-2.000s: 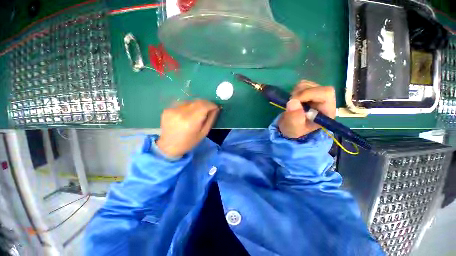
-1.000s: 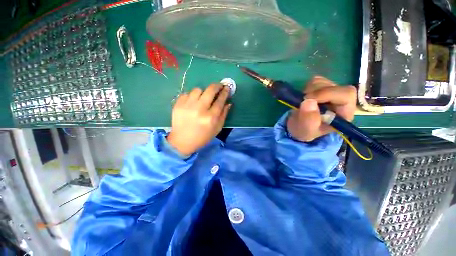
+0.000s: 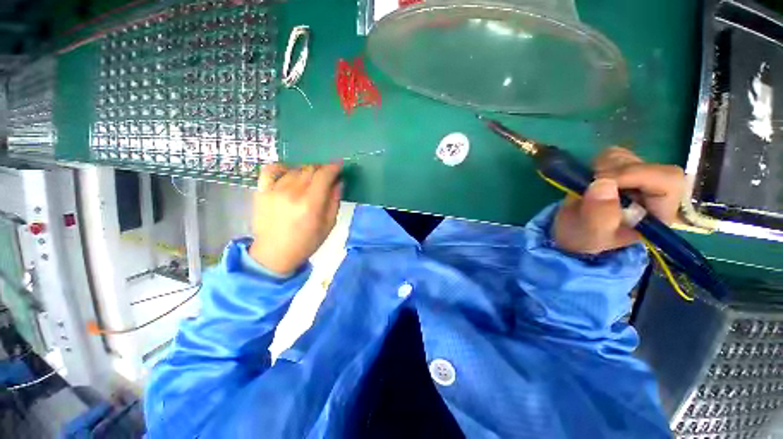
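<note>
The white disc point(image 3: 446, 160) lies on the green mat with a small dark and metallic component point(image 3: 453, 148) on it. My right hand point(image 3: 614, 204) grips the soldering iron point(image 3: 564, 169) by its dark blue handle. The iron's dark tip points up and left, a little above and right of the disc, not touching it. My left hand point(image 3: 296, 206) is at the mat's front edge, left of the disc, with fingers pinched. A thin silvery strand of solder wire point(image 3: 371, 153) sticks out from its fingertips toward the disc. The fingertips' exact grip is blurred.
Red lead wires point(image 3: 355, 86) lie in a loose pile behind the left hand, beside a solder coil point(image 3: 296, 56). Blister trays point(image 3: 185, 94) cover the left. The translucent fume hood point(image 3: 498, 64) stands behind the disc. A metal tray point(image 3: 706, 94) is at right, stacked blister trays point(image 3: 738, 369) below it.
The view has turned left, so bench items appear further right. My left hand has moved off the disc to the left, uncovering the component. My right hand still holds the iron near the disc.
</note>
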